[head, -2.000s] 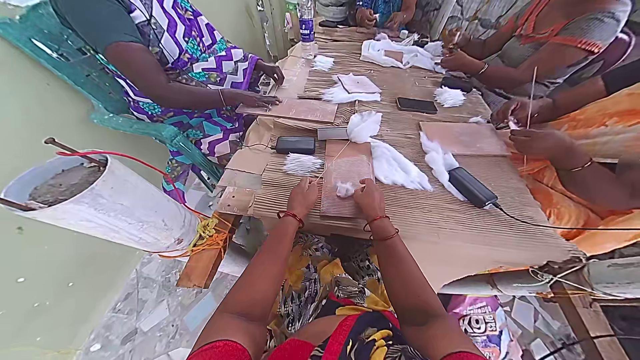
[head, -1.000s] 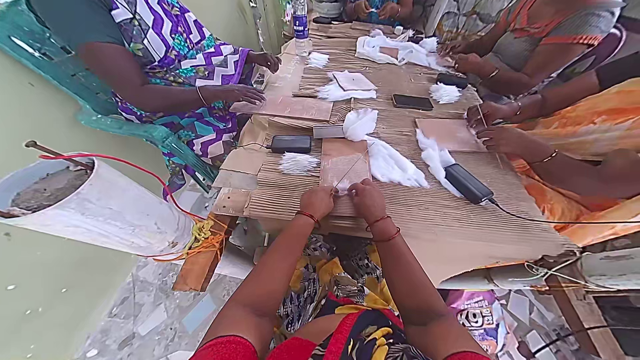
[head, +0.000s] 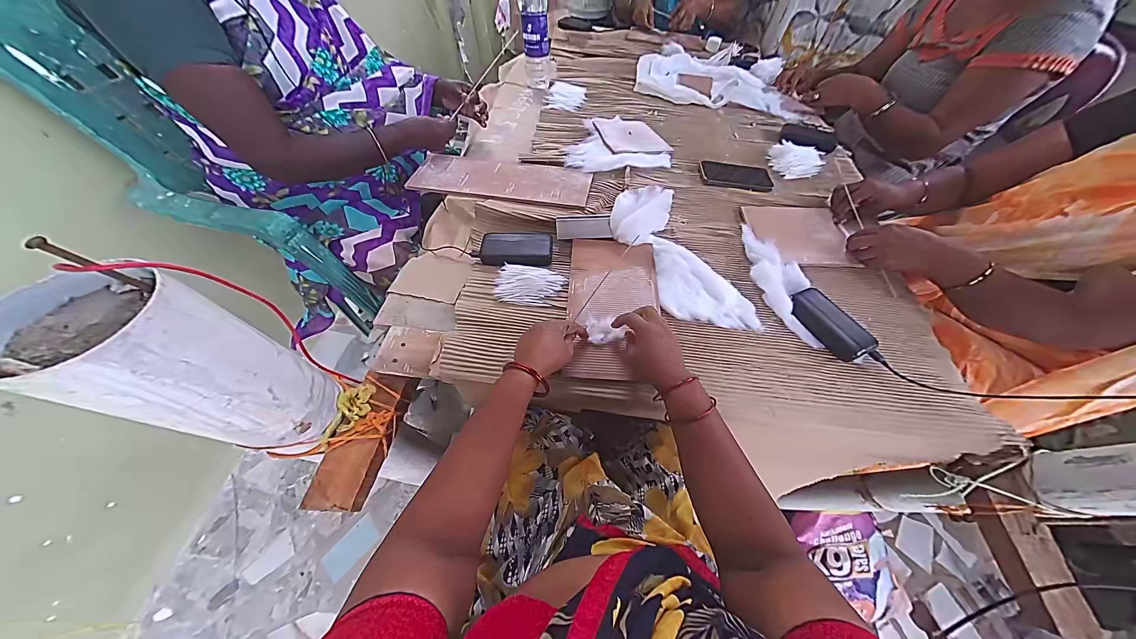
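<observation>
My left hand (head: 548,346) grips the lower end of a thin stick (head: 593,297) at the left edge of a pinkish board (head: 612,280). My right hand (head: 650,346) has its fingertips on a small tuft of white cotton (head: 605,330) that lies on the board between my hands; whether it pinches the tuft is hard to tell. A long piece of cotton wool (head: 701,284) lies to the right of the board, with another fluffy piece (head: 641,213) at its top. A pile of thin white cotton wicks (head: 529,285) is to the left, beside a black device (head: 516,248).
Corrugated cardboard (head: 710,382) covers the table. A black power bank-like device (head: 834,324) with a cable lies at right, beside cotton and another board (head: 799,234). Co-workers' hands hold sticks at left and right. A phone (head: 736,176) and a bottle (head: 535,40) are farther back.
The stick in my left hand slants up over the board, and my hands are farther apart than one second ago. The co-worker at left has lifted both hands from the board and holds a stick.
</observation>
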